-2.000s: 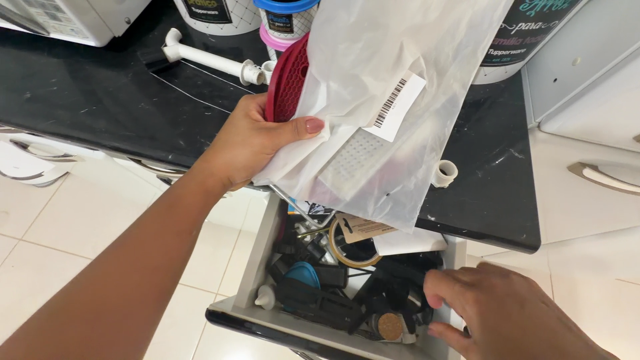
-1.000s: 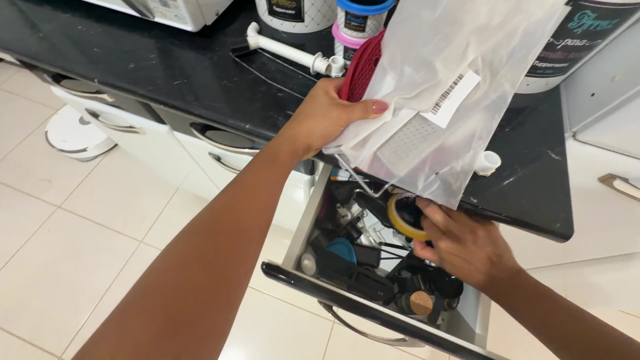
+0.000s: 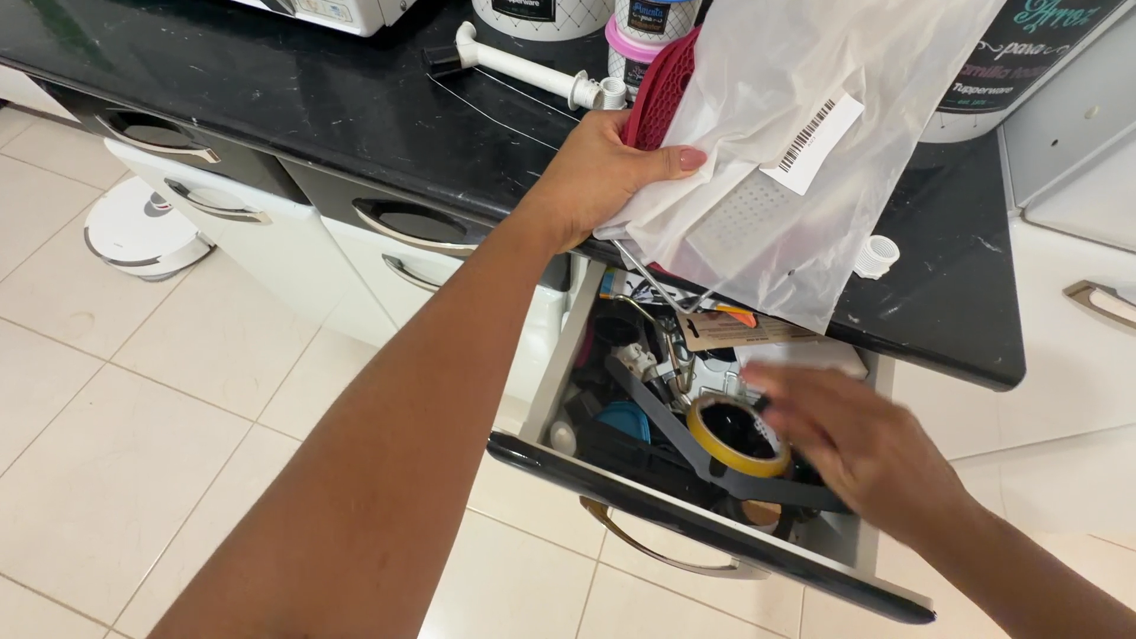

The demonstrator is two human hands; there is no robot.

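My left hand (image 3: 612, 173) grips a translucent plastic bag (image 3: 781, 106) with a barcode tag and a dark red textured item (image 3: 661, 93) at the counter's edge. A perforated pale piece shows through the bag, and a bent metal rod sticks out below it. My right hand (image 3: 852, 435), blurred, is over the right side of the open drawer (image 3: 710, 524), beside a yellow-rimmed roll of tape (image 3: 738, 435). Whether its fingers hold anything cannot be told. Under the roll lies a dark grey flat strip (image 3: 661, 417). A blue round item (image 3: 624, 421) and a cardboard package (image 3: 741, 330) are also in the drawer.
On the black countertop (image 3: 355, 115) lie a white plastic pipe (image 3: 532, 75) and a white threaded fitting (image 3: 877, 256), near several labelled canisters (image 3: 976, 71). A white appliance (image 3: 337, 13) stands at the back. A robot vacuum (image 3: 146, 229) sits on the tiled floor at left.
My right hand was at the tape roll under the bag; it is now further toward the drawer's front right. The roll now sits nearer the drawer's front, and the dark grey strip shows beneath it.
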